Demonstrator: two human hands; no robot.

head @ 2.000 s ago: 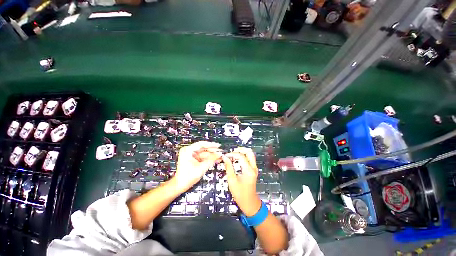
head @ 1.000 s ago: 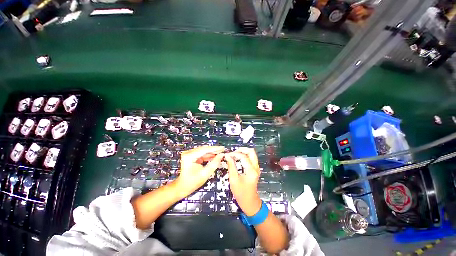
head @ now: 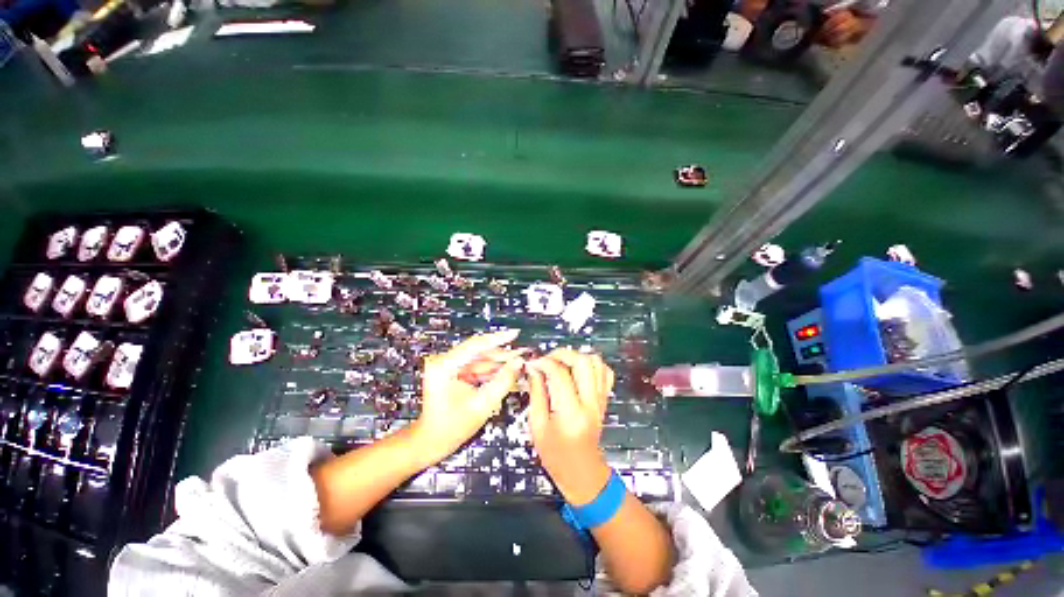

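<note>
My left hand [head: 464, 391] and my right hand [head: 568, 408], with a blue band at the wrist, meet fingertip to fingertip over the clear tray [head: 636, 437]. They pinch a small dark coppery component [head: 522, 357] between them; the fingers hide most of it. Small coppery components [head: 403, 321] lie heaped in the left and middle of the clear tray. Tiny pale parts [head: 496, 449] lie below the hands. White housings lie at the tray's upper left [head: 309, 287] and upper right [head: 544, 299].
A black tray [head: 216, 251] at the left holds rows of white housings. A syringe [head: 706, 379] with a green end lies right of the clear tray. Further right are a blue bin [head: 849, 309], a black fan [head: 933, 461] and a round clear container [head: 776, 507]. A slanting metal post [head: 793, 157] rises behind.
The loose housings and a coppery part on the green belt have shifted left. My left fingers have opened slightly, and my right fingers have shifted a little; both hands stay together over the tray.
</note>
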